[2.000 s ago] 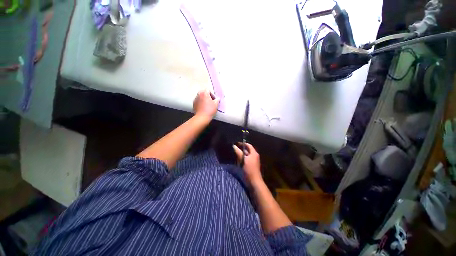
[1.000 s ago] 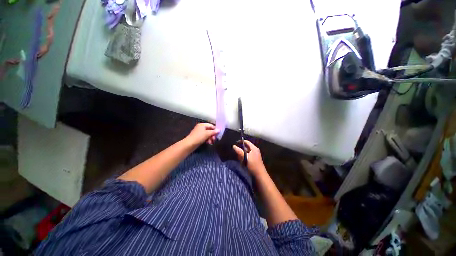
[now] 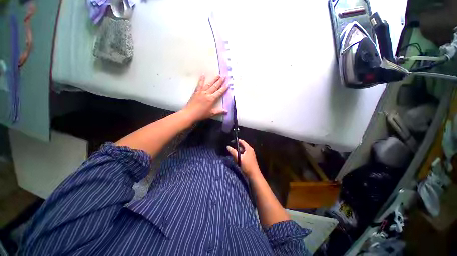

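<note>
A narrow lilac curved strip (image 3: 223, 55) with a notched right edge lies on the white table, its near end reaching over the front edge. My left hand (image 3: 208, 99) lies flat on the strip's near part, fingers spread. My right hand (image 3: 244, 156) holds black fabric shears (image 3: 236, 131) by the handles at the table edge. The long blades point away from me, along the strip's right edge. Whether the blades are parted cannot be told.
A dark steam iron (image 3: 360, 57) stands at the right of the white table (image 3: 165, 75), its hose running right. A grey rough block (image 3: 114, 41) and a crumpled lilac bundle (image 3: 98, 10) are at the left. A side table (image 3: 37, 60) holds lilac and salmon strips.
The strip first came towards me over the table edge, then lies a little further up. My left hand has gone from pinching its end to lying flat on it. The shears moved left, beside the strip.
</note>
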